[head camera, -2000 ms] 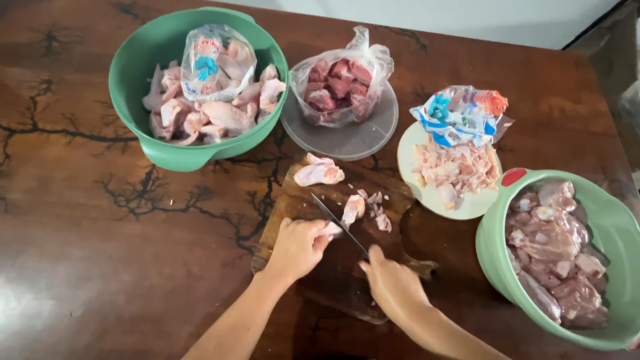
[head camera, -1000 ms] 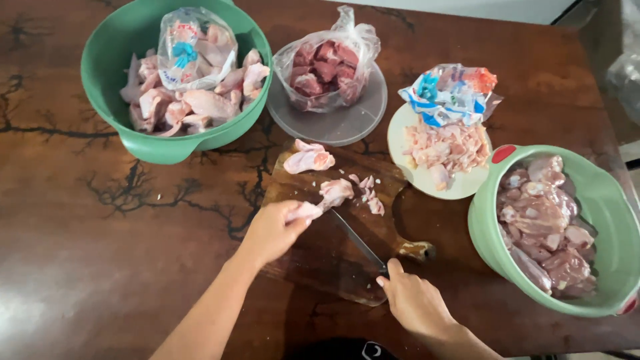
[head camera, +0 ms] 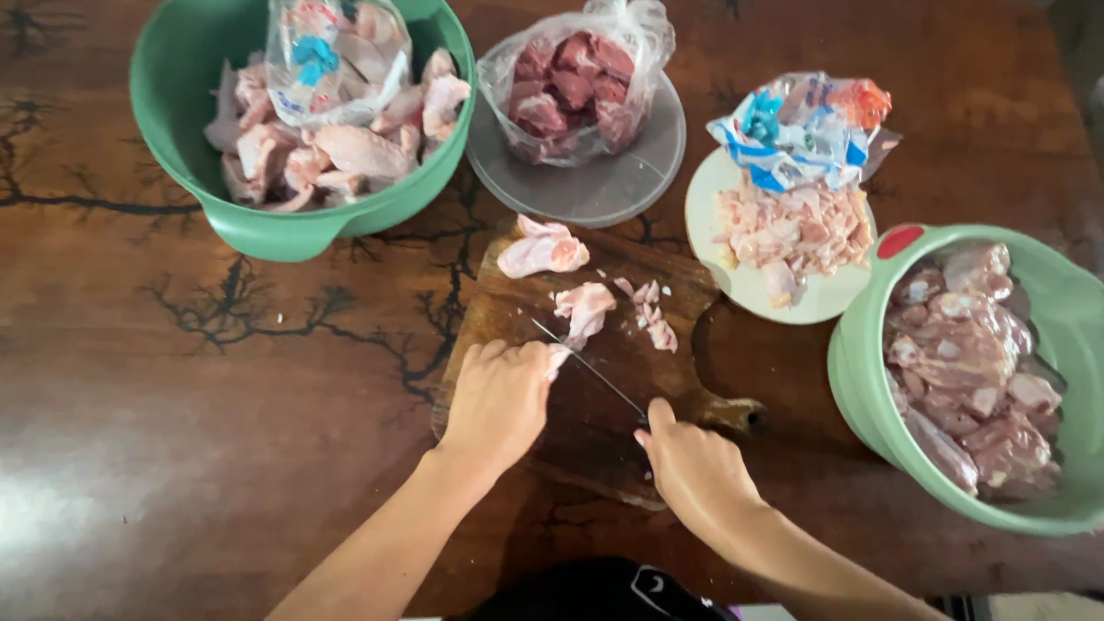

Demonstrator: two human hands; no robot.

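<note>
On a wooden cutting board [head camera: 509, 315], my left hand [head camera: 504, 397] grips the near end of a raw chicken wing piece [head camera: 586, 310]. A knife [head camera: 599, 377] in my right hand [head camera: 697, 457] lies with its blade across that piece, tip pointing up and left; its handle is hidden in my fingers. Another raw wing piece [head camera: 543, 250] rests at the board's far edge. Small meat trimmings [head camera: 653, 319] lie right of the held piece.
Behind left stands a green bowl [head camera: 276, 235] of chicken parts with a bagged portion on top. A plastic bag of red meat [head camera: 573, 86] sits on a clear lid [head camera: 595, 203]. At right are a plate [head camera: 750, 297] of cut pieces under a crumpled bag [head camera: 802, 129] and a light green bowl [head camera: 862, 379] of meat.
A second ago the knife blade was beside the held piece, which was lifted somewhat; now the blade is across it. My left hand has turned knuckles up over its near end.
</note>
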